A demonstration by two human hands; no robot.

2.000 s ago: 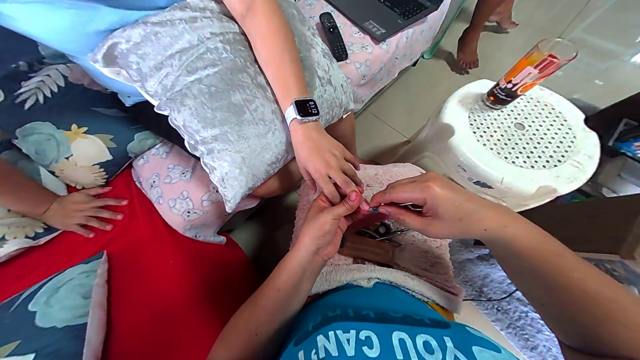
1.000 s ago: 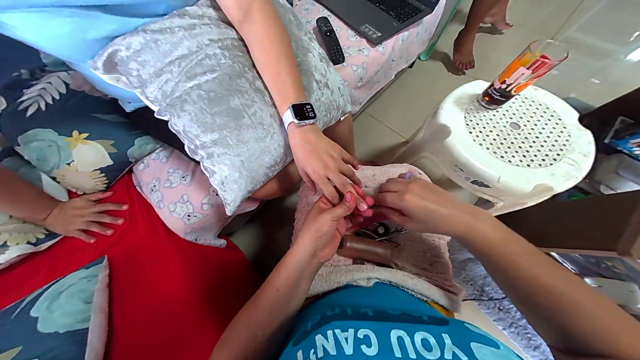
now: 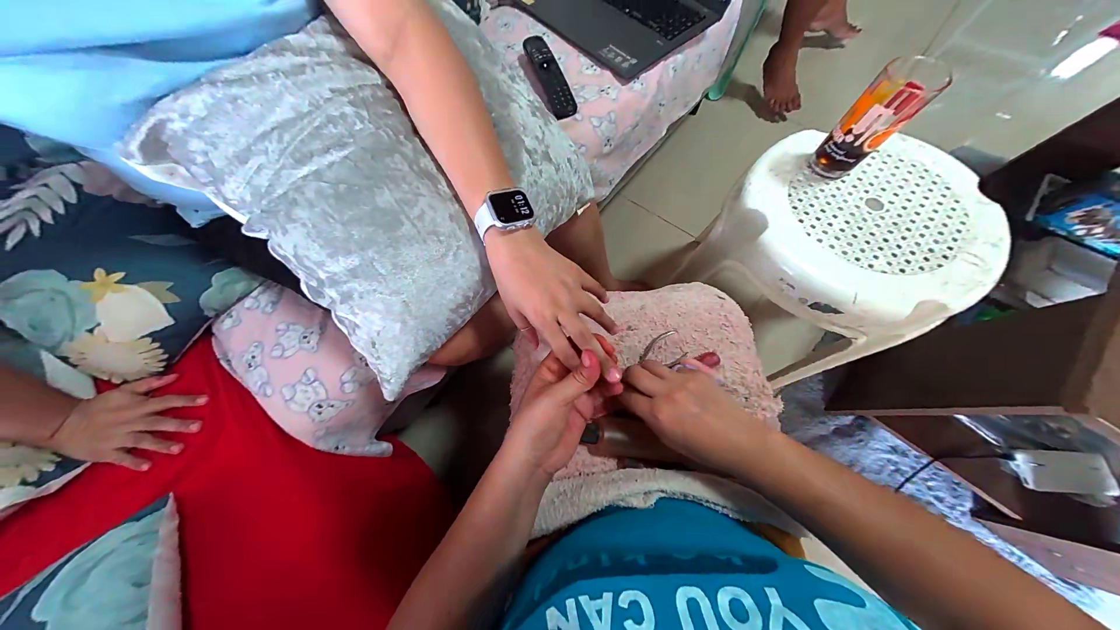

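My left hand (image 3: 556, 416) is shut on a finger of another person's hand (image 3: 551, 293), which reaches in from above and wears a white smartwatch (image 3: 509, 210). My right hand (image 3: 696, 411) is just right of those fingertips, its fingers curled low over a pink towel (image 3: 700, 315). Curved metal handles (image 3: 652, 346), perhaps of a nipper, show beside its fingers; whether it grips them is unclear. A small pink-red object (image 3: 707, 360) shows behind its knuckles. A brown item (image 3: 626, 437) lies partly hidden under my right wrist.
A white plastic stool (image 3: 770, 236) bears a printed drinking glass (image 3: 875, 114). A grey velvet pillow (image 3: 350, 192) lies under the other person's arm. Beyond are a remote control (image 3: 549, 77) and a laptop (image 3: 612, 35). Another hand (image 3: 127, 420) rests on red cloth (image 3: 289, 516). Shelves (image 3: 971, 367) stand right.
My right hand has moved off the other person's fingertips and down toward the towel. The curved metal handles now show above its fingers. My left hand keeps its hold.
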